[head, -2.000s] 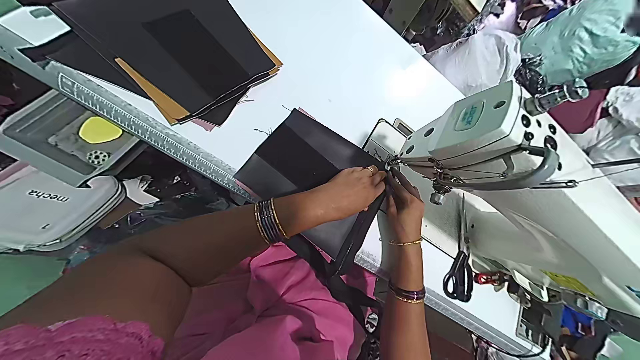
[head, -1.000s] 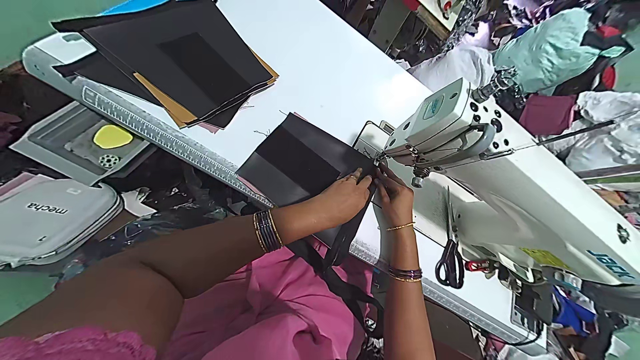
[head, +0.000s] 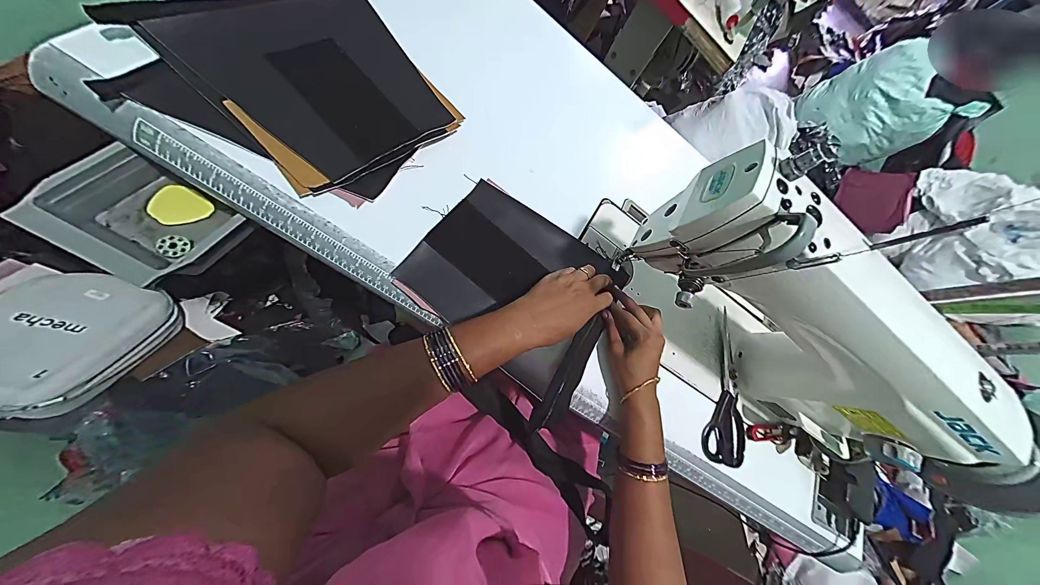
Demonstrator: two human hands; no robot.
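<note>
A black fabric panel (head: 496, 252) with a darker band lies on the white table, its right corner beside the needle area of a Jack sewing machine (head: 812, 292). On that corner my left hand (head: 569, 305) presses with bent fingers, a ring on one of them. Close by, my right hand (head: 635, 337) pinches the end of a black strip (head: 569, 374) at the panel's edge. The strip hangs over the table edge onto the pink clothing. Fingers partly hide the strip's end and the seam.
Black and tan panels (head: 325, 106) are stacked at upper left. Black-handled scissors (head: 723, 422) lie right of my right hand, by the machine's base. A ruler tape (head: 268, 215) runs along the table's edge. Below it are a grey drawer (head: 97, 215) and a pale case (head: 81, 341).
Both hands stay close to the needle, with small shifts of the fingers. The panel and strip show no plain change.
</note>
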